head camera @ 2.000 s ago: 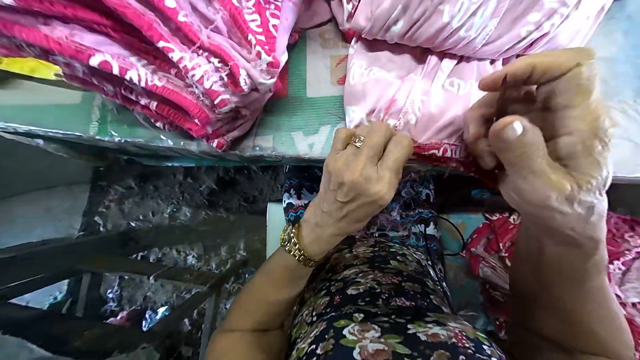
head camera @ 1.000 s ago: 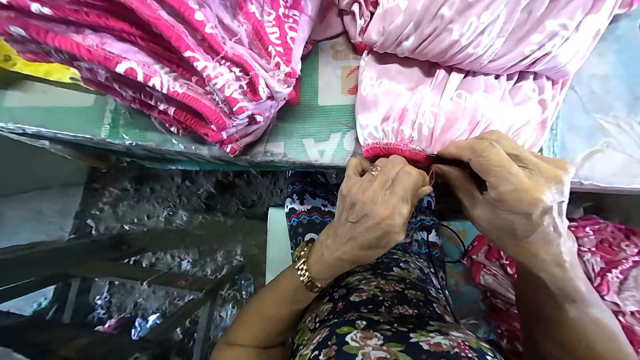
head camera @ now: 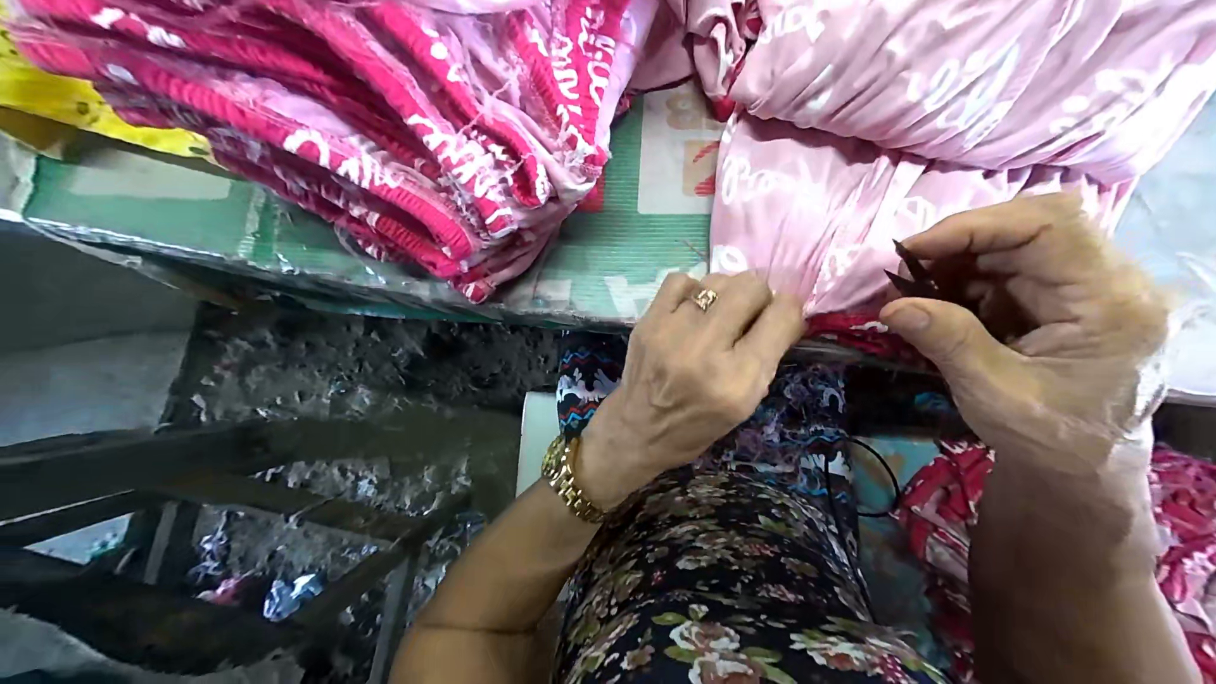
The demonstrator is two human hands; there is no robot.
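Note:
Pink printed fabric [head camera: 817, 209] lies gathered over the near edge of the table, its dark pink hem at the border. My left hand [head camera: 708, 347], wearing a ring and a gold watch, pinches the fabric near that hem. In my right hand [head camera: 1026, 304] is a small pair of dark thread snips [head camera: 914, 273], its two pointed blades apart between thumb and forefinger, just above the hem. The rest of the snips is hidden in the palm. A stack of pink and magenta fabric pieces [head camera: 408, 142] with frayed threads lies to the left.
Green printed covering [head camera: 608, 256] lies over the tabletop. Yellow fabric [head camera: 95, 109] is at the far left. More magenta fabric [head camera: 940, 503] lies low on the right, beside my lap. Below the table, a dark frame [head camera: 285, 446] stands over a floor strewn with scraps.
A second ago both hands were together at the dark pink hem. My right hand has since moved up and away from my left, and the snips' blades now show.

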